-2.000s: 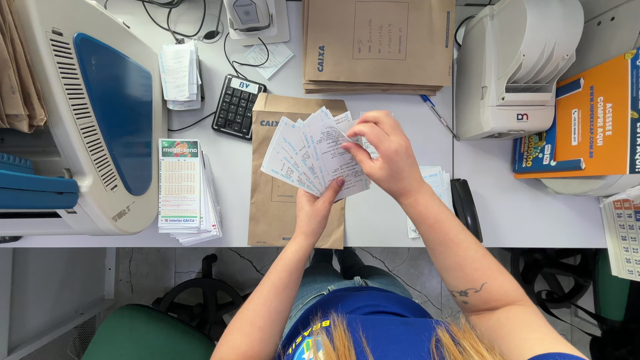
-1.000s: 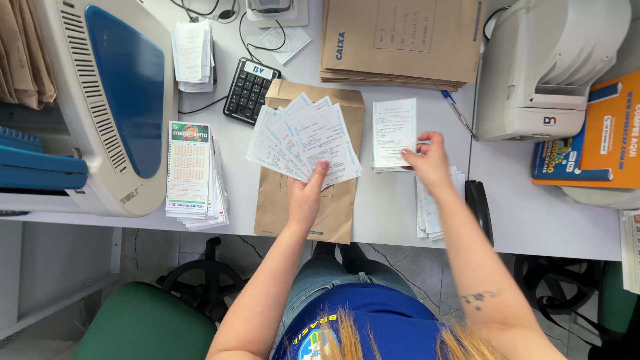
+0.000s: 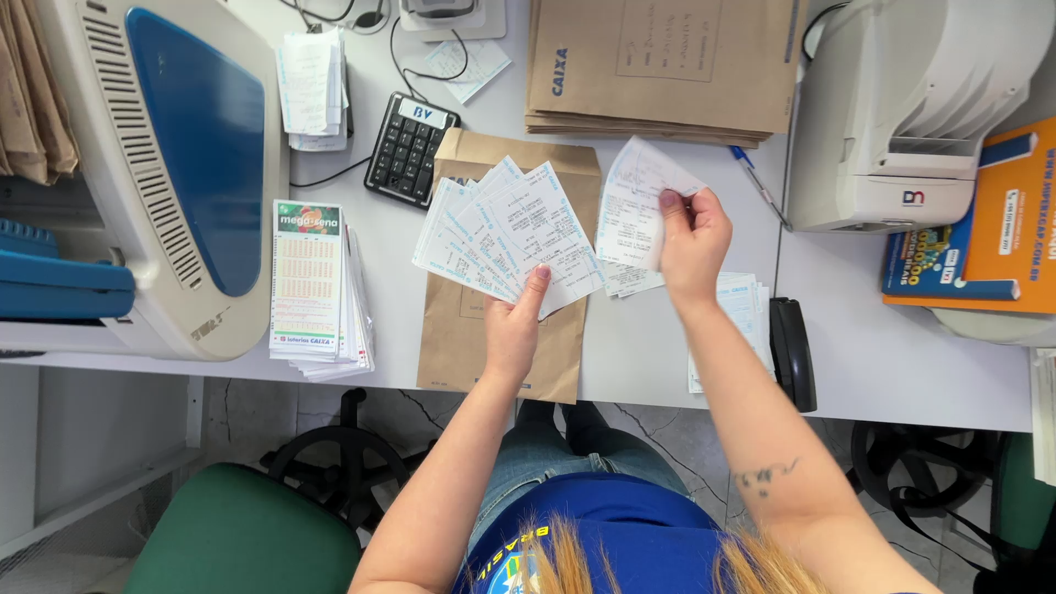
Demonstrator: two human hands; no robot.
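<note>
My left hand [image 3: 518, 322] holds several printed paper slips [image 3: 536, 227], spread like a fan, its thumb on top of them. They are above a brown paper envelope [image 3: 503, 355] lying on the desk. In my right hand [image 3: 697, 239], one printed slip [image 3: 631, 206] is pinched between thumb and fingers, its upper corner bent over. Beneath that slip, more slips [image 3: 634, 280] show on the desk, partly hidden. Another pile of slips [image 3: 742, 318] lies beside my right wrist, next to a black stapler-like object [image 3: 792, 355].
A black numeric keypad [image 3: 411, 148], a stack of lottery forms [image 3: 307, 280] and a pile of slips [image 3: 313, 82] are on the left. Brown envelopes [image 3: 660, 74] are stacked at the back. A pen [image 3: 759, 186] lies by a white printer-like machine [image 3: 891, 140]. A large terminal [image 3: 177, 330] stands far left.
My right hand was at the fanned slips, then over slips on the desk to the right; now it holds one slip raised. My left hand keeps hold of the fan.
</note>
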